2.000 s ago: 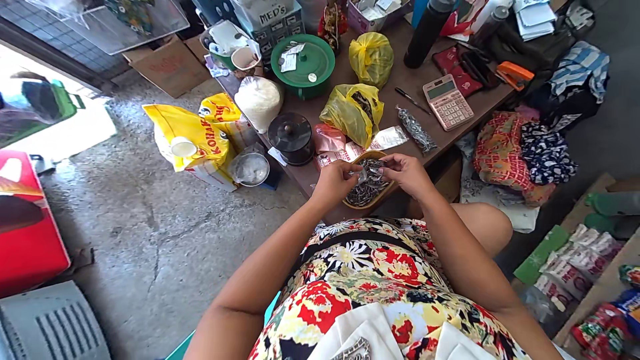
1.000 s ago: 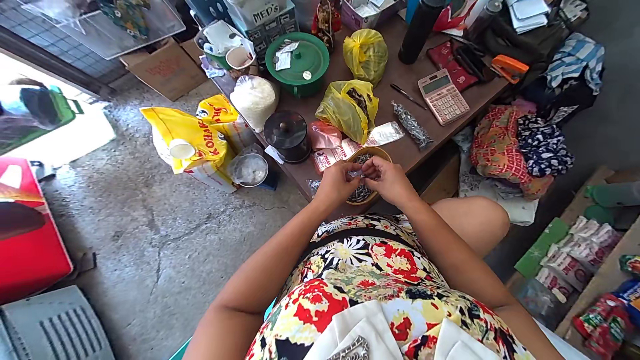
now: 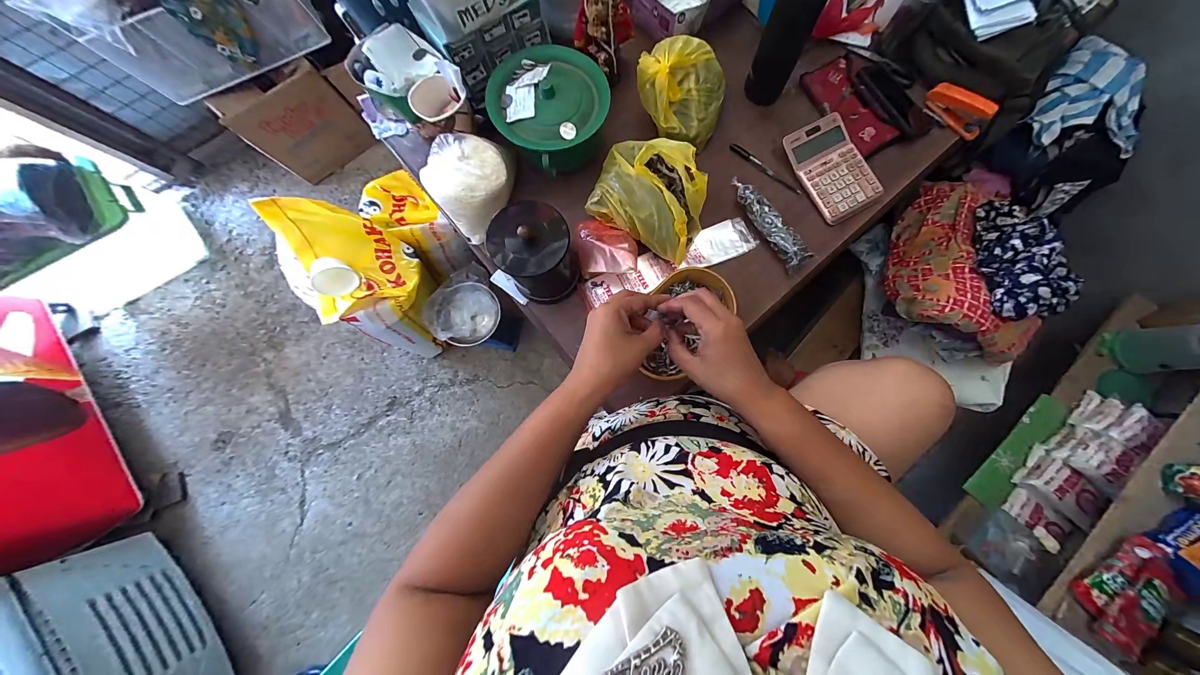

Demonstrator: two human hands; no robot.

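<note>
My left hand (image 3: 619,339) and my right hand (image 3: 710,345) meet over a round yellow container (image 3: 717,284) at the table's near edge. Small dark and silvery pieces fill the container. Between my fingertips is a small clear plastic piece (image 3: 667,319), pinched by both hands; its exact kind cannot be told. Just beyond lie red-and-white printed packets (image 3: 614,286) and a clear plastic packet (image 3: 720,243). An open yellow plastic bag (image 3: 647,197) with dark contents stands behind them. To the right lies a clear bag of small dark pieces (image 3: 771,225).
The brown table (image 3: 741,155) also holds a black lidded jar (image 3: 532,251), a green lidded pot (image 3: 548,108), a pink calculator (image 3: 832,169), a pen (image 3: 764,169) and an orange stapler (image 3: 961,110). Yellow sacks (image 3: 347,253) and a small pail (image 3: 462,312) stand at the left.
My hands were farther apart over the container two seconds ago, with a clear piece between them. They are now closer together, fingertips nearly touching.
</note>
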